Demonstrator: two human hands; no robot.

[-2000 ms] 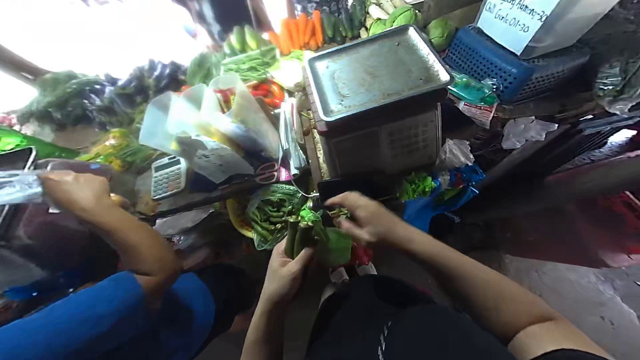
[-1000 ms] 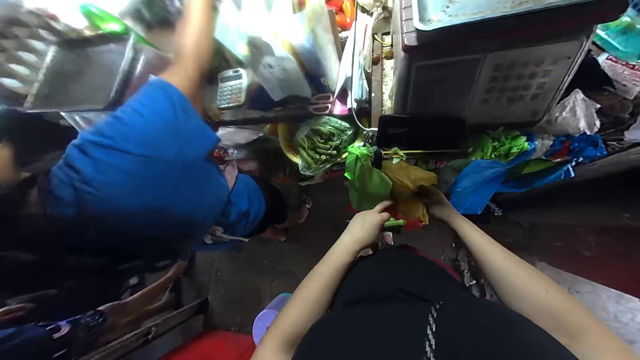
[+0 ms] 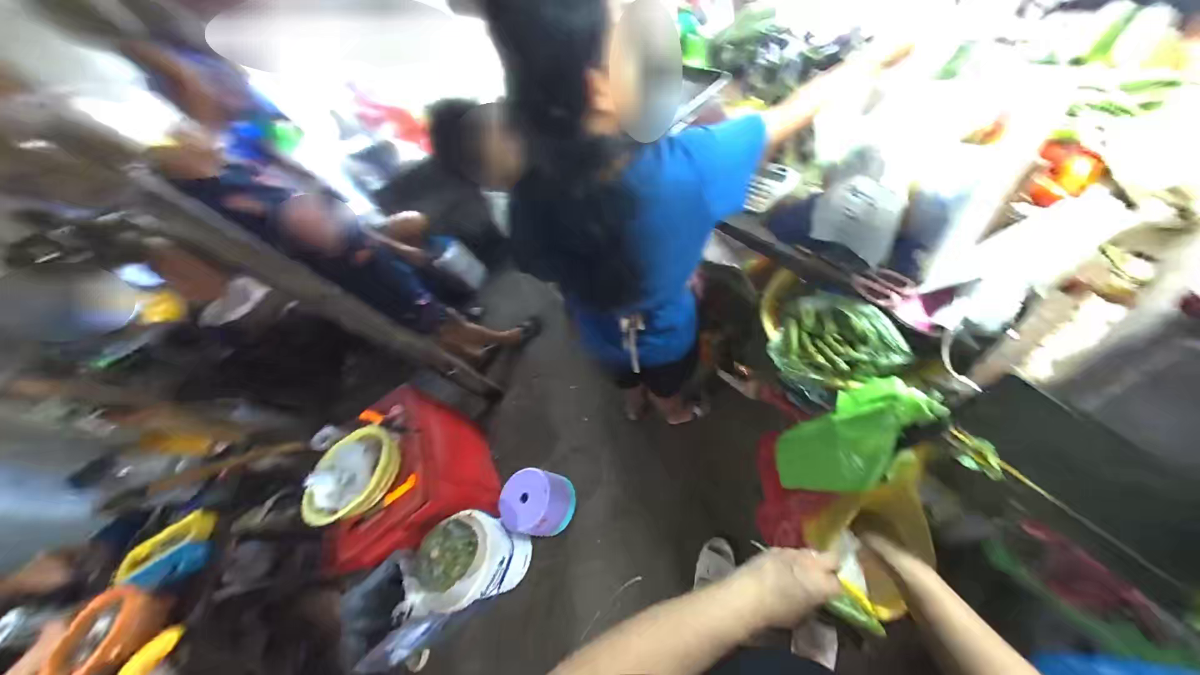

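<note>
My left hand [image 3: 797, 574] is curled beside a yellow plastic bag [image 3: 914, 502] that hangs at the lower right. My right hand [image 3: 895, 558] is at the front of that bag, its fingers blurred. A white piece shows between the hands, with something green and yellow [image 3: 858, 609] just below. What each hand grips cannot be told. Above them hang a green plastic bag [image 3: 839, 450] and a red one [image 3: 783, 497]. A clear bag of green pods [image 3: 834, 337] lies farther up, in a yellow-rimmed container.
A person in a blue shirt [image 3: 647, 234] stands at the stall, an arm stretched over it. On the floor at left are a purple tub [image 3: 536, 502], a white bucket [image 3: 469, 558] and a red container [image 3: 422, 469] with a yellow basket [image 3: 352, 473] on top. A dark box edge [image 3: 1059, 450] is at right.
The view has swung far to the left. My hands, earlier at a green bundle by the hanging bags, are now lower, at the yellow bag.
</note>
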